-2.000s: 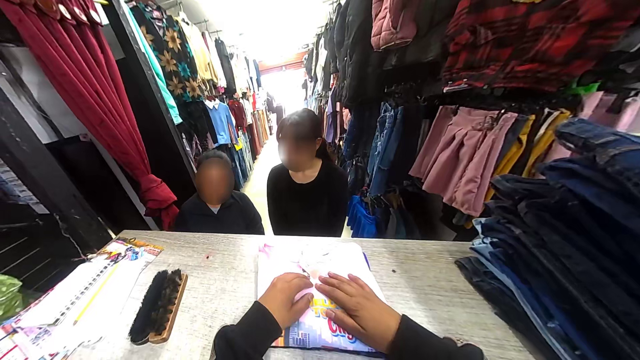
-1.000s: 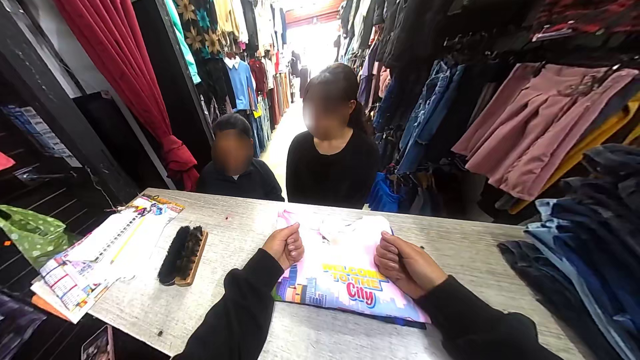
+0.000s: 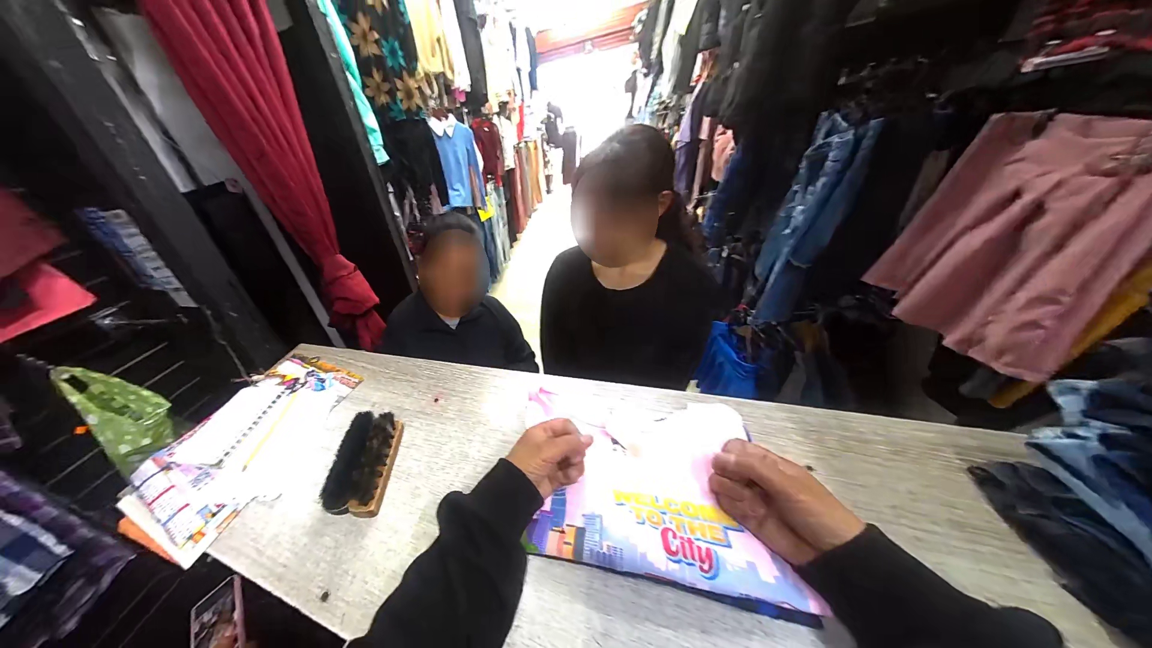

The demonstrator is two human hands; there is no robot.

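Note:
A pink printed fabric item (image 3: 630, 540), with a city picture and lettering, lies flat on the wood-look counter (image 3: 468, 396). My left hand (image 3: 551, 454) is over its left edge with the fingers curled; whether it pinches the fabric is not plain. Near the right edge is my right hand (image 3: 765, 490), its fingers curled too, and any grip there is unclear. A wooden brush with dark bristles (image 3: 360, 463) rests on the counter, left of my left hand.
Two people in black, one person (image 3: 454, 297) and another person (image 3: 625, 306), are across the counter. Papers with a spiral notebook (image 3: 270, 423) lie at the left. Folded jeans (image 3: 1080, 486) are stacked at the right. A phone (image 3: 218, 612) shows below the counter's left edge.
Two seconds ago both hands lay spread over the middle of the printed item. They have moved apart towards its two sides, with fingers curled. The view has shifted.

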